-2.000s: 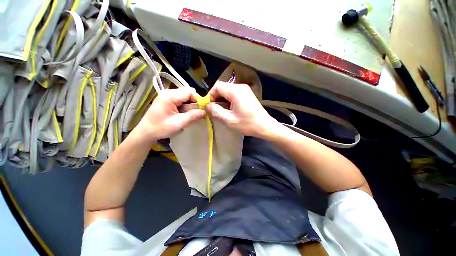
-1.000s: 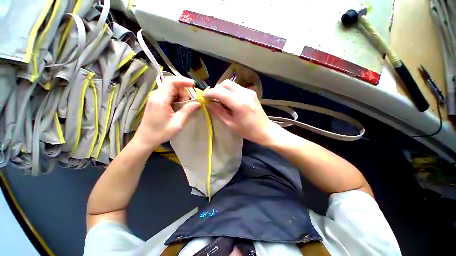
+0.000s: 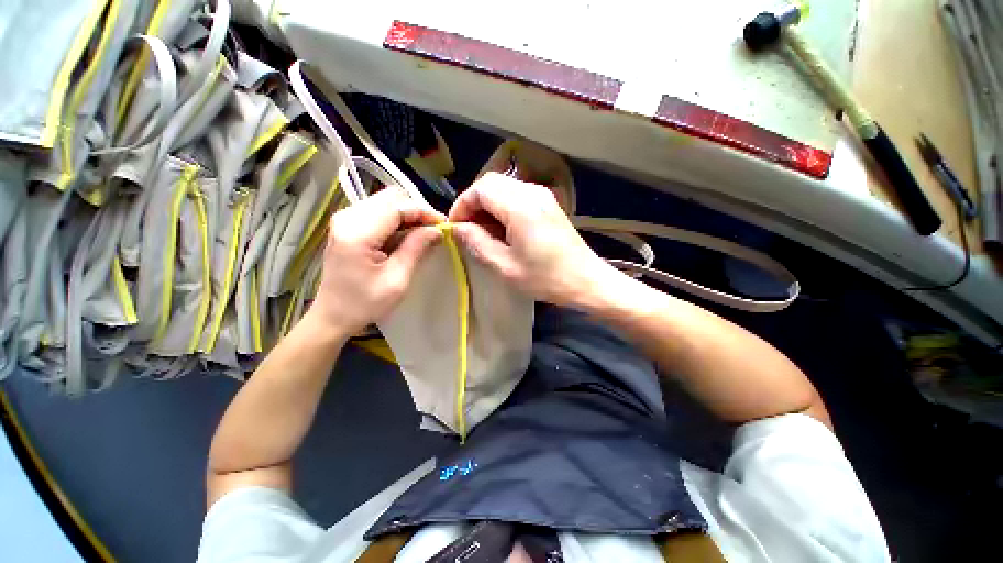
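A beige bag body (image 3: pixel 423 346) hangs from both hands over the lap, its lower end on the dark apron (image 3: pixel 539 462). Yellow tape (image 3: pixel 462 330) runs down its middle seam. My left hand (image 3: pixel 379 253) pinches the upper end of the seam between thumb and fingers. My right hand (image 3: pixel 522 236) pinches the same spot from the right, fingertips nearly touching the left ones. Thin beige handles (image 3: pixel 704 288) loop out to the right, and others lie at the upper left of the bag. The fingers hide the top edge of the seam.
Stacked bags (image 3: pixel 154 220) with yellow edges fill the left. The pale worktable (image 3: pixel 682 55) crosses the top, with red strips (image 3: pixel 506 64) along its edge. A hammer (image 3: pixel 847 116) and small dark snips (image 3: pixel 946 176) lie at the right; folded beige pieces (image 3: pixel 984 99) lie beyond.
The fingertips have closed together at the top of the seam, and the wider yellow patch seen there before no longer shows. My left hand and forearm have shifted slightly.
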